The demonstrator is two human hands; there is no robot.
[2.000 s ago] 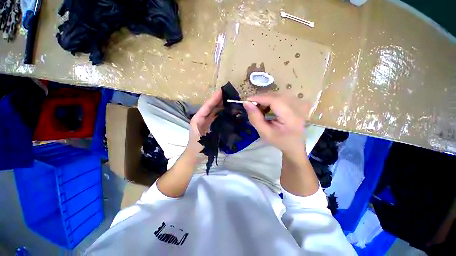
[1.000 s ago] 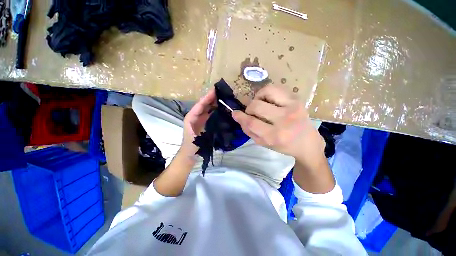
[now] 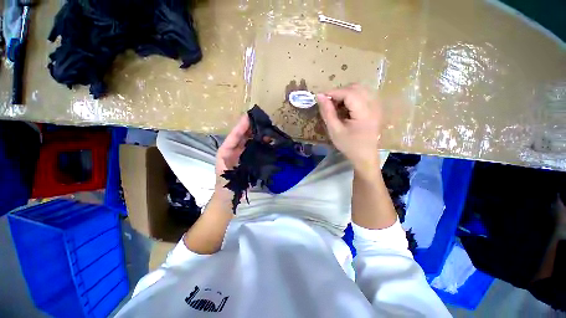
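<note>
My left hand holds a limp black workpiece with jagged edges over my lap, just off the bench's front edge. My right hand pinches a thin white cotton swab at the small white oval glue dish. The swab's tip is at the dish; whether it touches the liquid is hard to tell. The dish sits on the wet-spotted work board.
A pile of black workpieces lies at the bench's left. Spare swabs lie beyond the board. A black-handled tool is far left. Below are a carton, blue crate, red stool and blue tote.
My right hand has moved the swab from the black workpiece up to the glue dish. My left hand still holds the workpiece. The view has shifted slightly.
</note>
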